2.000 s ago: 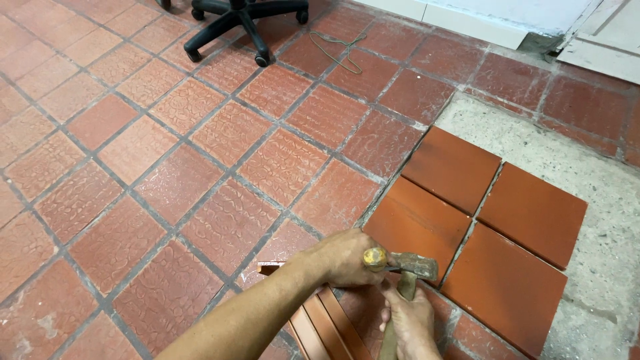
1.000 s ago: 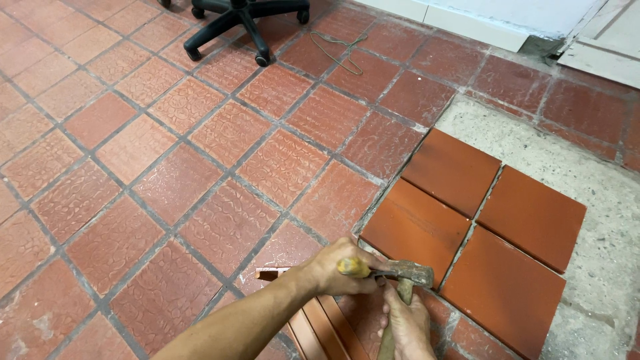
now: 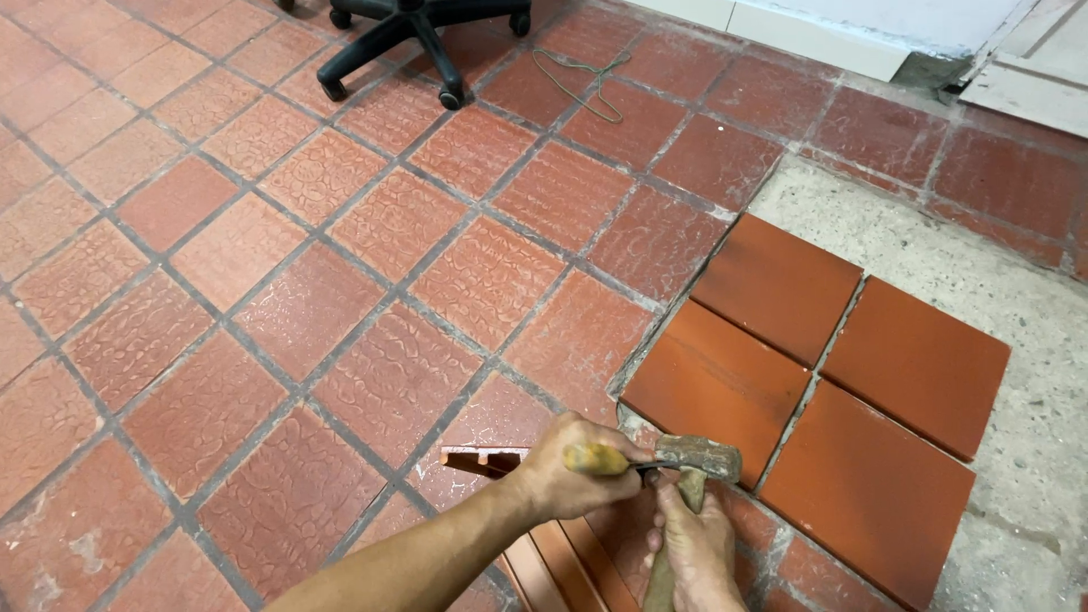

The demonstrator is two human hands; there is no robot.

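My left hand [image 3: 578,467] is closed around a tool with a worn yellow handle [image 3: 597,459]; its thin dark metal part reaches right, to the hammer head, and its kind I cannot tell. In my right hand [image 3: 695,531] is the wooden handle of a hammer [image 3: 699,459], its head beside the other tool's metal. Under my left forearm lies a ribbed terracotta piece [image 3: 565,565], partly hidden. Just right of the hands, four smooth terracotta tiles [image 3: 731,370] sit in a two-by-two block with narrow gaps.
Bare rough concrete [image 3: 1033,425] borders the loose tiles on the right and top. Old patterned floor tiles [image 3: 395,365] with grey joints spread leftward. A black wheeled chair base [image 3: 412,34] stands at the top, near a thin looped cord [image 3: 599,81]. A white door panel [image 3: 1033,93] is at top right.
Both hands, still holding the tools, have shifted slightly; the yellow handle moved a little left and down from two seconds ago. The tiles have stayed in place.
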